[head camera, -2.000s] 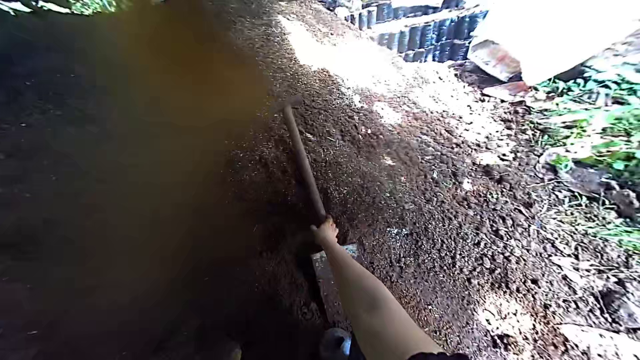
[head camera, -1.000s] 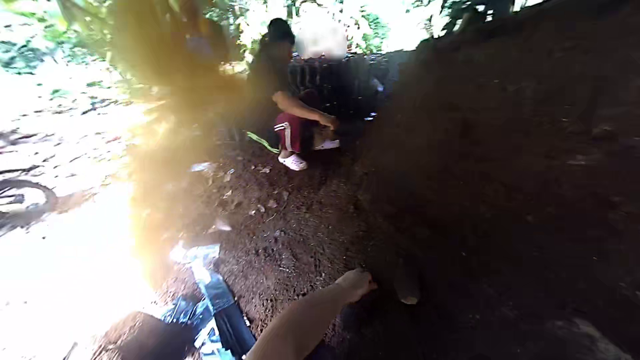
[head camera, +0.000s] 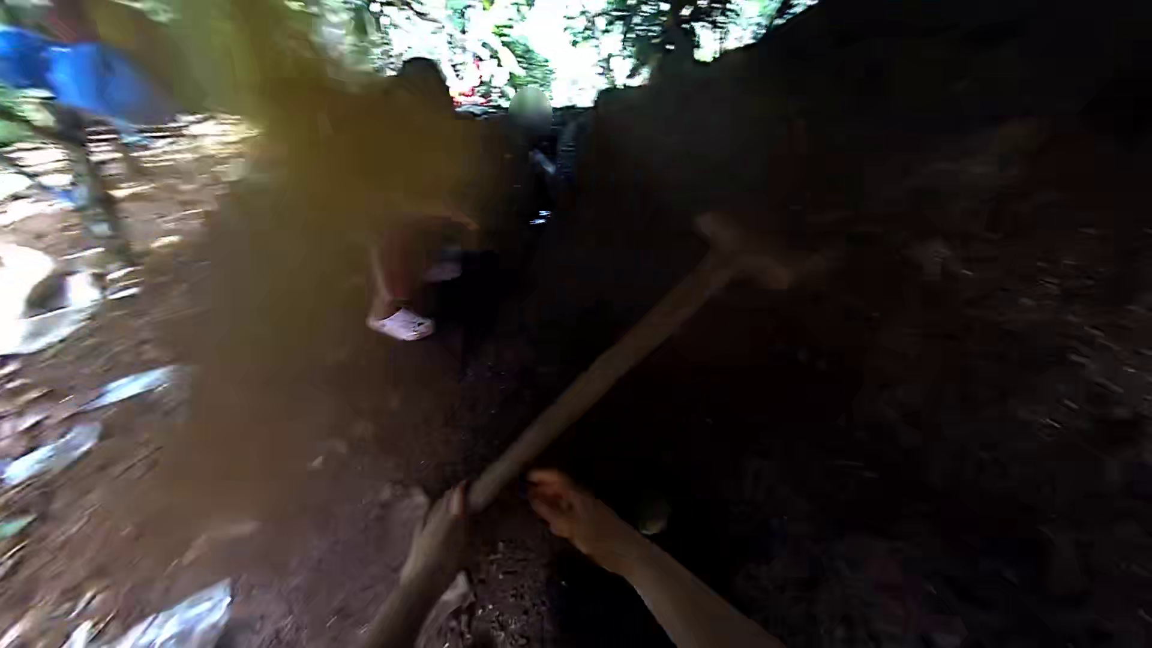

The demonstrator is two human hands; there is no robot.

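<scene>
A long wooden tool handle slants from the lower middle up to the right, with a blurred crosspiece at its far end. My left hand grips the handle's near end. Close beside it, to the right, is my right hand, its fingers bent and blurred; whether they touch anything is unclear. Dark soil lies under and around both hands. No blade can be made out in the shade.
Ahead on the left is another person, mostly hidden by a yellow-brown blur, with a light clog showing. Plastic scraps and a white sack or sheet lie at left, near a thin trunk. A dark mound rises at right.
The view has swung widely. Two seconds ago one hand held the handle above a flat metal blade; now my left hand holds it. Both hands show now, against one hand a second ago.
</scene>
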